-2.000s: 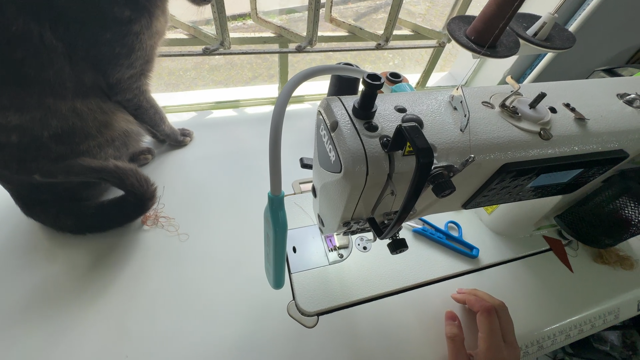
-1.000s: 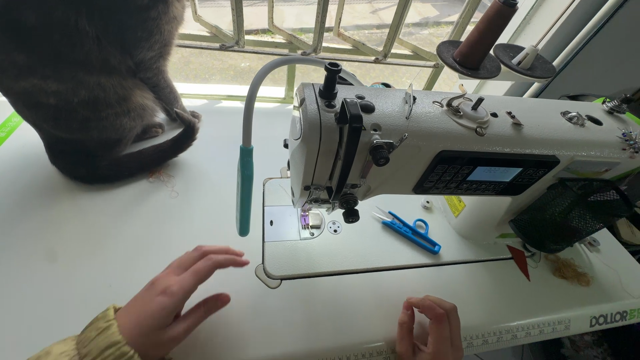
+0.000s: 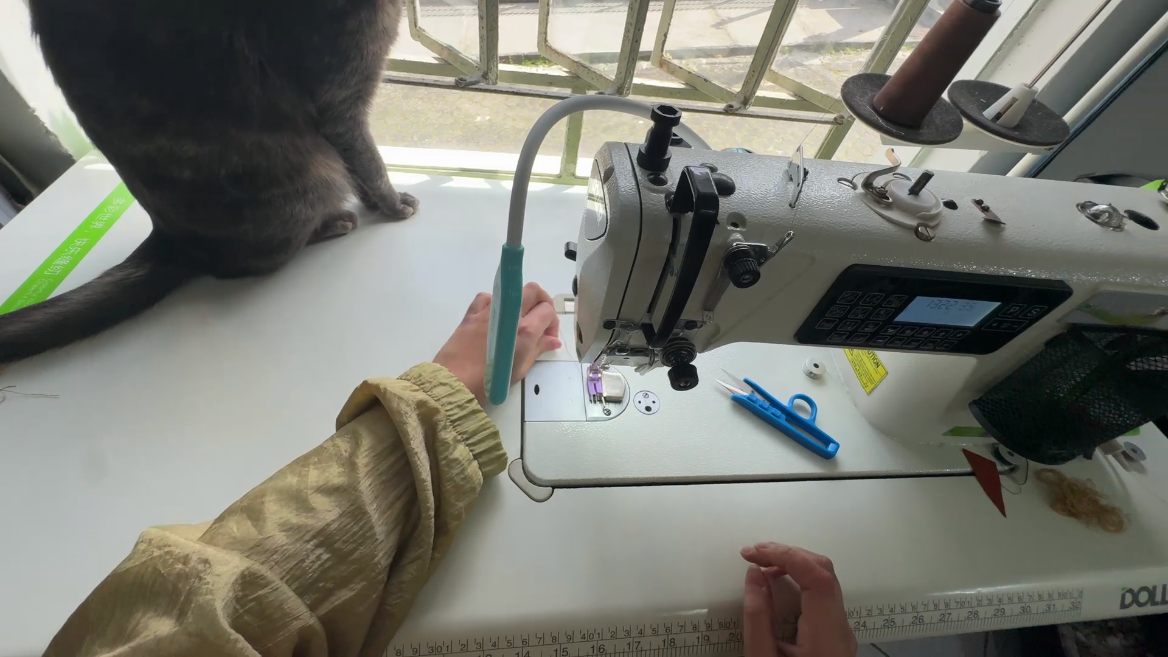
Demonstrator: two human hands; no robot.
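Note:
My left hand (image 3: 511,338) reaches to the left end of the sewing machine's bed, partly behind the teal head of a gooseneck lamp (image 3: 504,324); its fingers are bent and whether they hold anything is hidden. Right of it are the white industrial sewing machine (image 3: 776,237) and its purple-and-metal presser foot (image 3: 602,385). Blue thread snips (image 3: 787,418) lie on the machine bed (image 3: 639,456), near a small bobbin (image 3: 813,368). My right hand (image 3: 796,598) is at the table's front edge by the printed ruler, fingers curled, with no object visible in it.
A dark grey cat (image 3: 228,137) sits on the table at the back left, before the barred window (image 3: 630,55). On the right are a black mesh basket (image 3: 1063,392), a red triangular scrap (image 3: 985,481) and tangled thread (image 3: 1081,500). A brown thread cone (image 3: 935,64) stands above.
My left hand has moved from the open table left of the bed forward to the bed's left end, behind the lamp head. My right hand stays near the front edge.

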